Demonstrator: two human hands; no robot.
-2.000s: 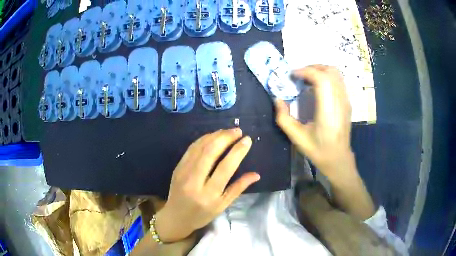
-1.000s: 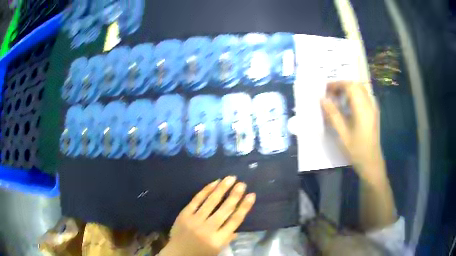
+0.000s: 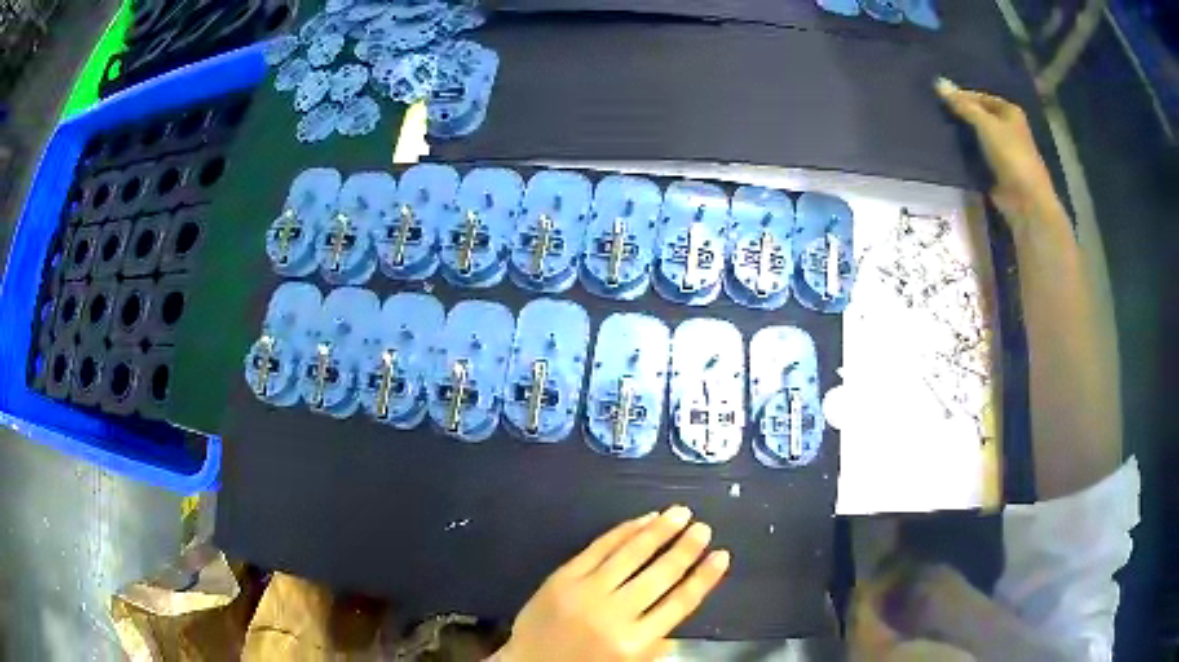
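Pale blue oval housings (image 3: 537, 388) lie in two rows on the black board (image 3: 349, 479), most with a thin metal bar along the middle. The housing (image 3: 707, 392) second from the right in the front row shows no clear bar. My left hand (image 3: 621, 588) rests palm down on the board below the rows, fingers slightly apart, holding nothing visible. My right hand (image 3: 993, 136) is stretched out at the far right, with its fingertips at the edge of another dark board (image 3: 724, 91). Its thumb is hidden, so its grip cannot be told.
A white sheet (image 3: 892, 453) with thin wire parts lies right of the rows. A jumbled heap of loose blue parts (image 3: 339, 84) is at the far left. A blue crate (image 3: 32, 246) with black trays stands at the left. Crumpled brown paper (image 3: 291, 621) is low left. More blue parts are at the top right.
The view has shifted, showing more of the far side and left. My right hand has moved from above the white sheet to the far board's edge. The last front-row housing now lies at the row's right end.
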